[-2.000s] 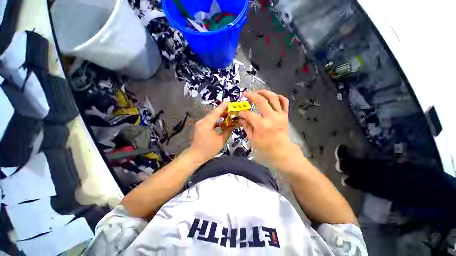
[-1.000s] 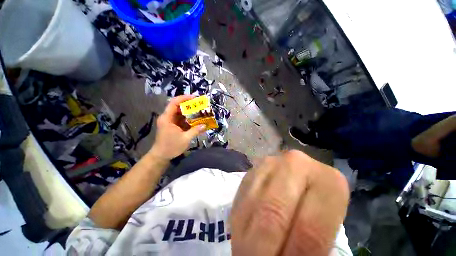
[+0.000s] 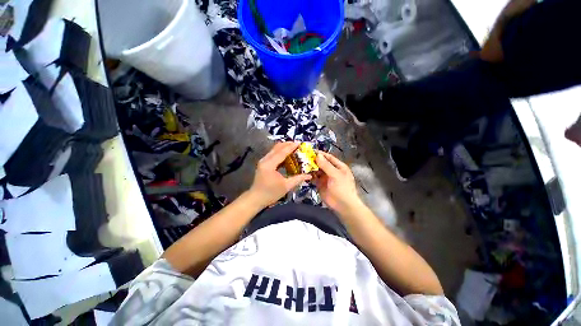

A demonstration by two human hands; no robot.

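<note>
A small yellow-orange packet (image 3: 302, 159) is held in front of my body, above the scrap-covered floor. My left hand (image 3: 275, 173) grips it from the left, with the thumb below and the fingers above. My right hand (image 3: 334, 181) touches its right side with the fingertips. The packet's top looks yellow with a whitish part; what is inside cannot be told.
A blue bucket (image 3: 290, 67) with scraps and a white bin (image 3: 191, 54) stand ahead. Cut bundles with white tops (image 3: 41, 219) lie on the left table (image 3: 124, 191). A person in dark clothes (image 3: 446, 89) is at the right, by another table (image 3: 553, 137).
My right hand has come down from near the camera back to the packet. The view has turned back left. The person at the right has moved forward, with legs now further ahead.
</note>
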